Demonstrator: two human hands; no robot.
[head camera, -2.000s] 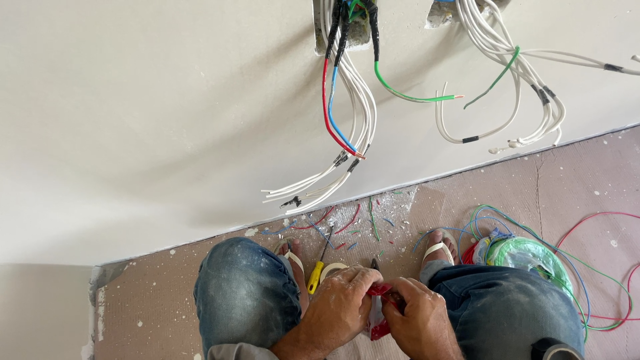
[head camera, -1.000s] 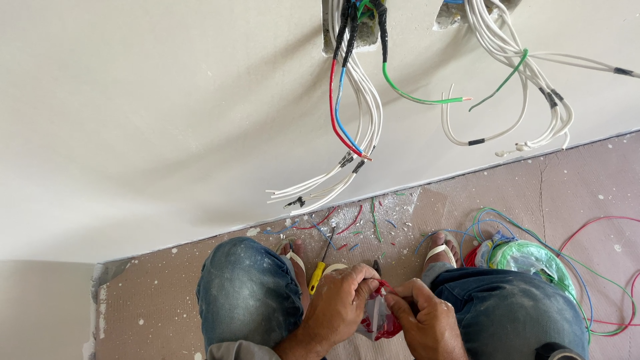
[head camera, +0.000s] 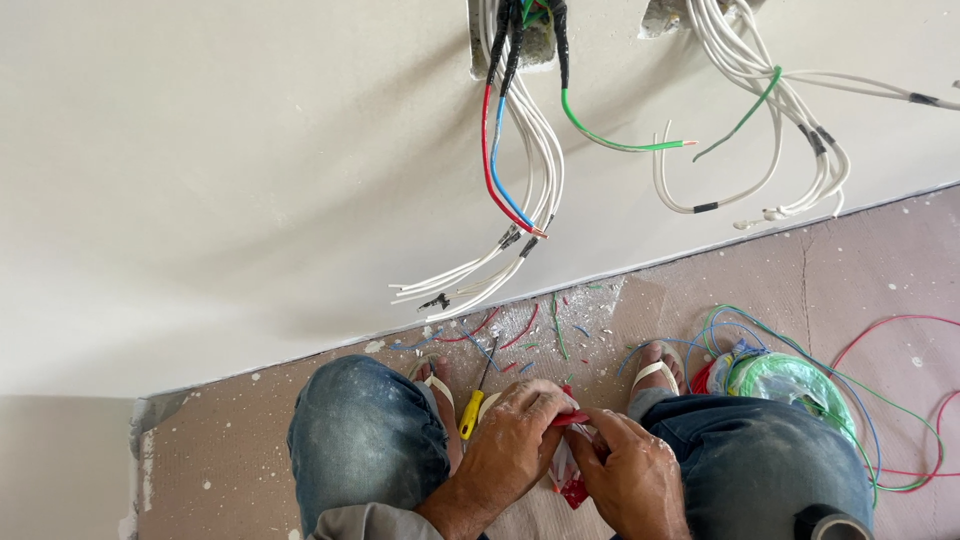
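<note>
Between my knees, my left hand (head camera: 517, 427) and my right hand (head camera: 630, 465) pinch a clear plastic bag with red parts (head camera: 574, 491) from both sides. A red strip of it shows between the fingertips. What the bag holds is hard to tell. Above hang a red wire (head camera: 487, 165), a blue wire (head camera: 496, 142) and a green wire (head camera: 607, 142), black tape round their upper parts and bare copper at the ends. Bundled white cables (head camera: 553, 165) come out of the same wall box (head camera: 540, 52). A screwdriver with a yellow handle (head camera: 471, 415) lies beside my left foot.
A second wall opening (head camera: 664, 19) holds more white cables (head camera: 772, 97). Wire offcuts (head camera: 525, 326) and white debris lie on the covered floor. At right are a wrapped green wire coil (head camera: 795, 382) and loose coloured wires. A roll of black tape (head camera: 829, 523) is at my right knee.
Both hands have shifted on the bag; its red strip now shows above the fingertips, and its lower part hangs beside my right hand. The hanging wires look unchanged.
</note>
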